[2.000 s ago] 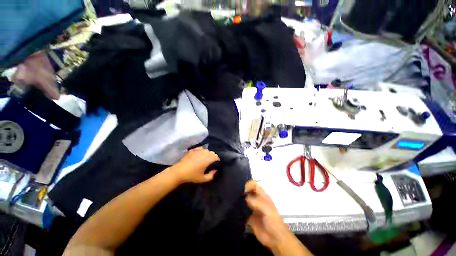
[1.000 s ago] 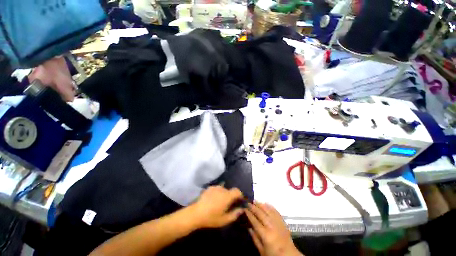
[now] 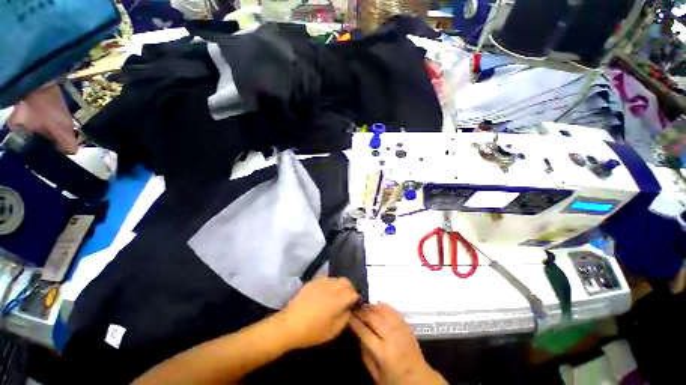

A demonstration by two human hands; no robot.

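A black garment panel (image 3: 150, 263) lies over the left of the table and runs down to the lap. A light grey pocket piece (image 3: 263, 233) lies on it. My left hand (image 3: 320, 312) pinches the black cloth edge at the table's front. My right hand (image 3: 387, 342) touches the same edge beside it, fingertips together with the left's. The black cloth runs from my hands up to the needle end of the white sewing machine (image 3: 496, 173). The presser foot area (image 3: 366, 220) is small and blurred. A small white label (image 3: 115, 335) sits on the panel.
Red-handled scissors (image 3: 448, 253) and a thin tan-grey strip (image 3: 511, 282) lie below the machine arm. A dark green scrap (image 3: 557, 286) lies right of them. Black pieces (image 3: 301, 90) are piled behind. A blue machine (image 3: 30, 203) stands at left.
Since two seconds ago, my hands have come together at the cloth edge, and the grey piece has spread flatter. Since one second ago, the hands keep their hold while the view has shifted slightly.
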